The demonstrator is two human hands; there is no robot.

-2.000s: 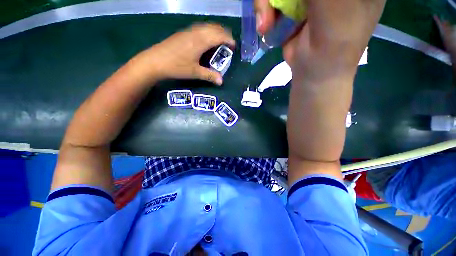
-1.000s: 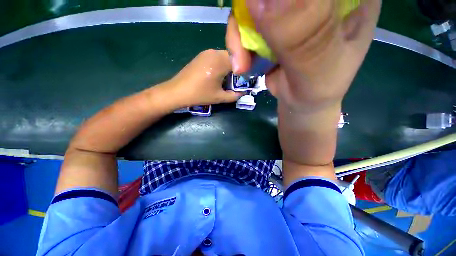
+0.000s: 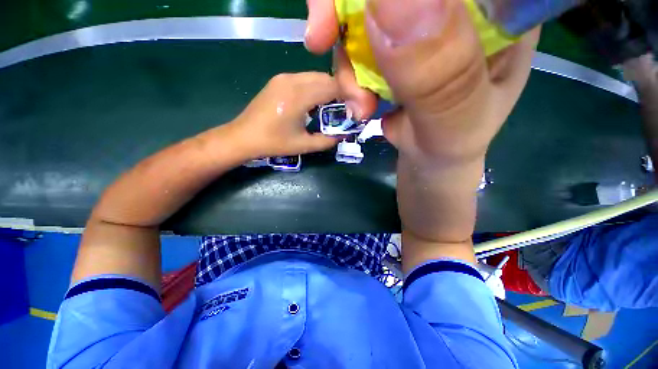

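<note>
My left hand (image 3: 288, 115) holds a white adapter housing (image 3: 335, 119) with its open end up, dark parts inside. My right hand (image 3: 440, 79) is closed around the dispensing gun, whose yellow wrap (image 3: 364, 50) shows between the fingers. The nozzle tip is at the housing's opening, mostly hidden by my fingers. A white plug end cap (image 3: 350, 151) stands just below the held housing. Another open housing (image 3: 285, 163) lies below my left hand, with part of one more beside it.
The dark green belt (image 3: 144, 108) has a pale metal strip (image 3: 180, 30) across its far side. A pale hose (image 3: 570, 227) crosses the right. Small white parts lie at right, one pale block (image 3: 615, 192). Another person's blue clothing (image 3: 613, 267) shows lower right.
My left hand brought the housing down and right from its earlier place. My right hand and the gun came over it, nearer the camera. In the last second both moved little.
</note>
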